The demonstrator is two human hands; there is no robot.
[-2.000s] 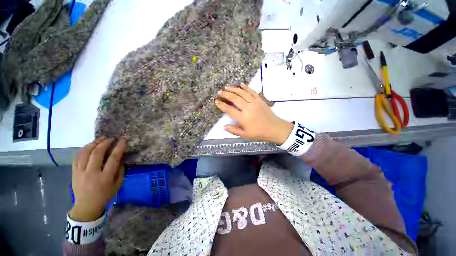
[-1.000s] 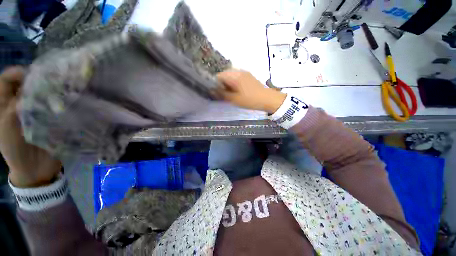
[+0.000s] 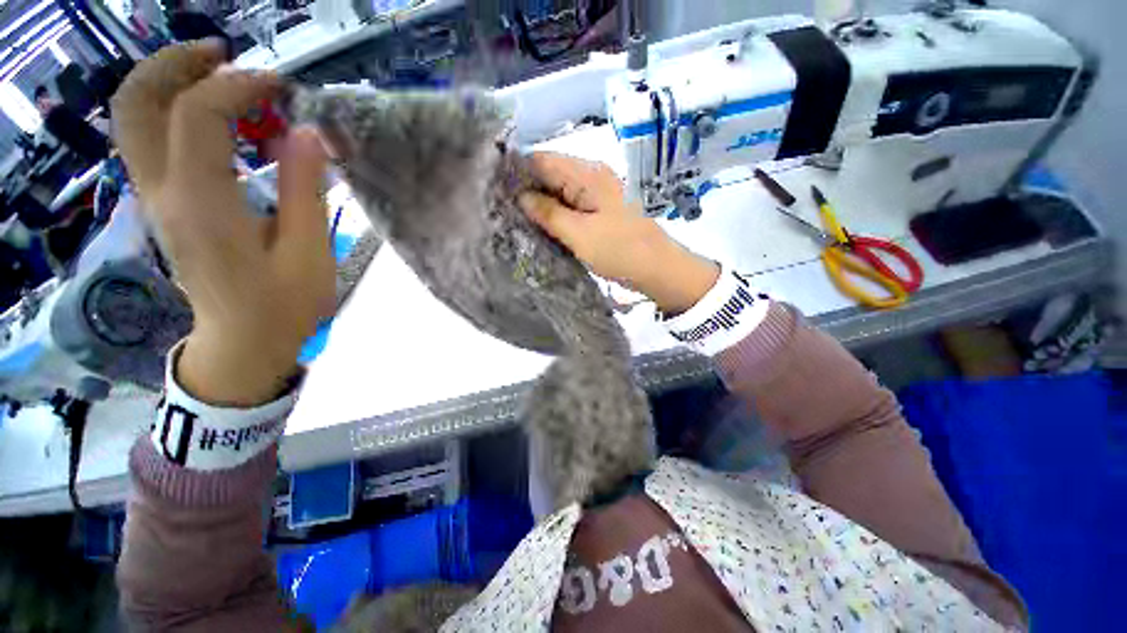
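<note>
A grey-brown tweed piece (image 3: 494, 247) is held up above the table's front edge, with its lower end hanging down in front of my chest. My left hand (image 3: 229, 210) is raised high at the left and pinches the piece's upper left end between thumb and fingers. My right hand (image 3: 606, 229) grips the piece's right side, left of the sewing machine's needle area. The white sewing machine (image 3: 729, 105) with a blue stripe stands behind. The cloth by my left fingertips is slightly blurred.
Scissors with orange and red handles (image 3: 871, 266) and a dark pen-like tool (image 3: 775, 188) lie right of the needle area. A dark rectangle (image 3: 976, 229) lies at the far right. Another machine (image 3: 118, 309) stands at the left. Blue covers (image 3: 1026, 433) hang below the table.
The tweed piece has been lifted off the table and turned, and now hangs between both hands. My left hand has risen. The view has tilted up, showing more of the machine and room.
</note>
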